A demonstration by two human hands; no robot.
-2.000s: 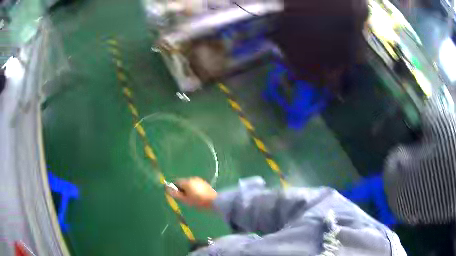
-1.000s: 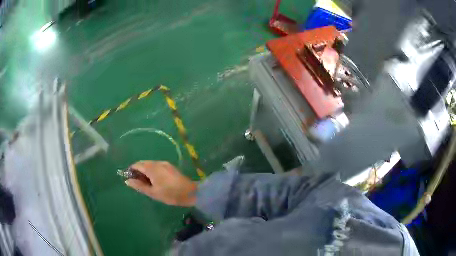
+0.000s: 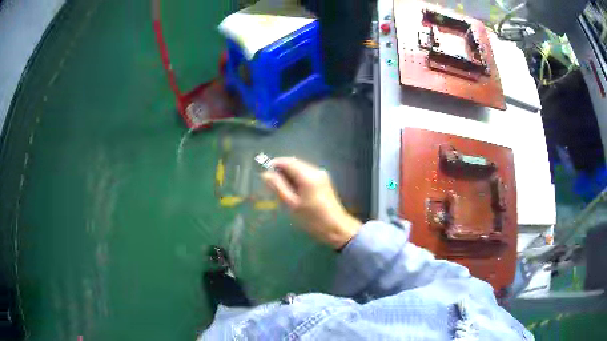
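Observation:
My right hand (image 3: pixel 311 200) is bare and reaches left from a pale blue-grey sleeve. Its thumb and fingertips pinch a small silvery fitting (image 3: pixel 263 160) above the floor. The rest of the fitting is hidden in the fingers. A thin, pale clear hose (image 3: pixel 216 122) curves past the blue stool, behind and left of the hand. I cannot tell whether it joins the fitting. My left hand is not in view.
A machine table (image 3: pixel 388 153) on the right bears two reddish-brown plates (image 3: pixel 416 150) with dark frames. A blue stool (image 3: pixel 283 76) with a pale top stands ahead, beside a red dustpan-like object (image 3: pixel 206 105). A dark shoe-like shape (image 3: pixel 223 286) is below.
The view has moved along the floor to the machine table and blue stool, which now stand close. My right hand still holds the small fitting and appears further right in the view.

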